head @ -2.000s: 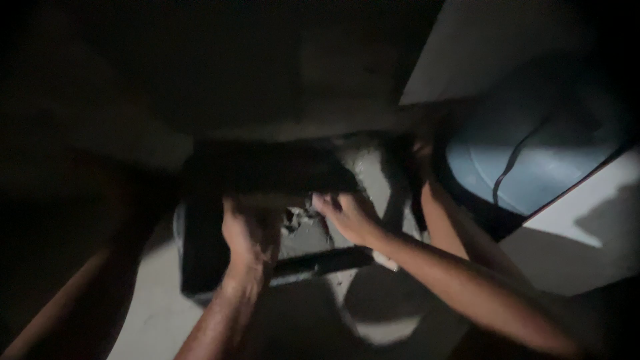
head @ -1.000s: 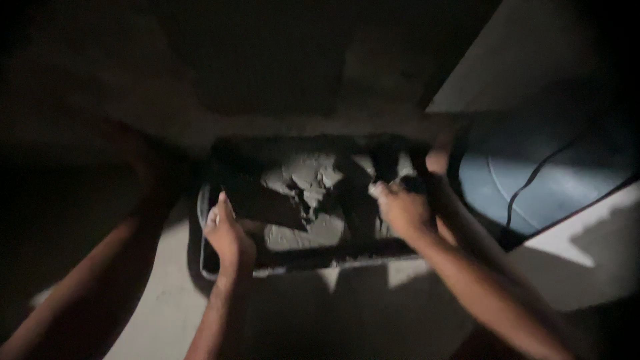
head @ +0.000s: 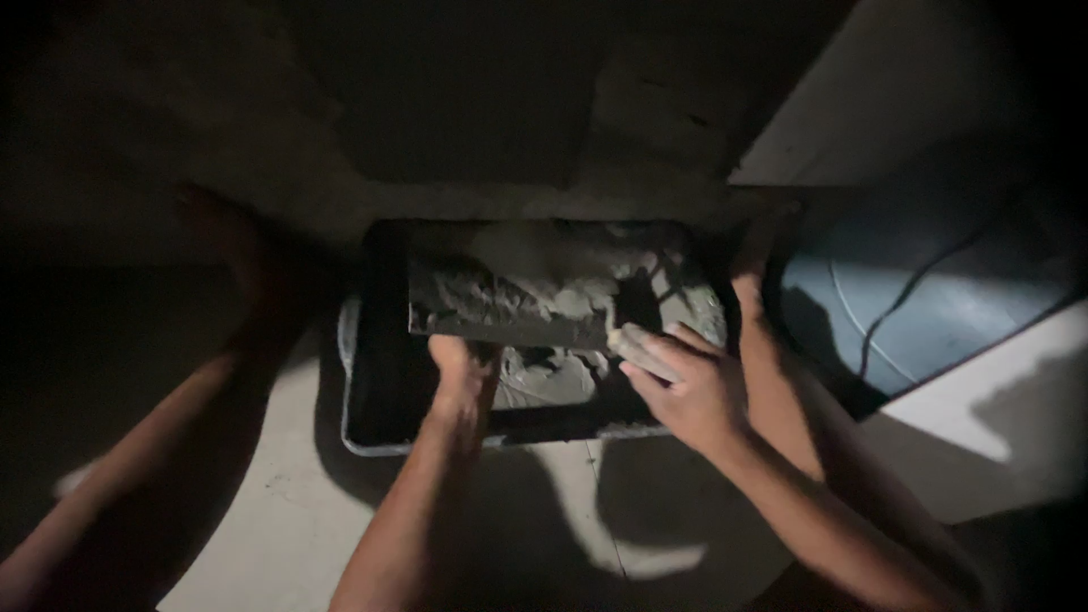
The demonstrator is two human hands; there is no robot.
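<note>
A black plastic tub (head: pixel 374 425) stands on the floor between my bare legs, with wet grey mortar (head: pixel 544 378) in its bottom. Over it my left hand (head: pixel 463 365) holds a flat rectangular plate (head: pixel 510 328) by its near edge, the fingers hidden beneath. Grey mortar lies heaped on the plate. My right hand (head: pixel 693 382) grips the handle of a small trowel (head: pixel 642 350) at the plate's right end; its blade is hard to make out among the mortar and shadow.
Right of my right leg (head: pixel 765 357) lies a blue-grey rounded object (head: pixel 858 297) with a dark cord (head: pixel 901 297) across it. My left leg (head: pixel 195 408) flanks the tub. Pale floor tiles (head: pixel 280 501) show in front, and a dark surface rises behind the tub.
The plate, tilted down into the tub a second ago, is now raised above it with mortar on top. My left hand has moved in towards the middle of the tub.
</note>
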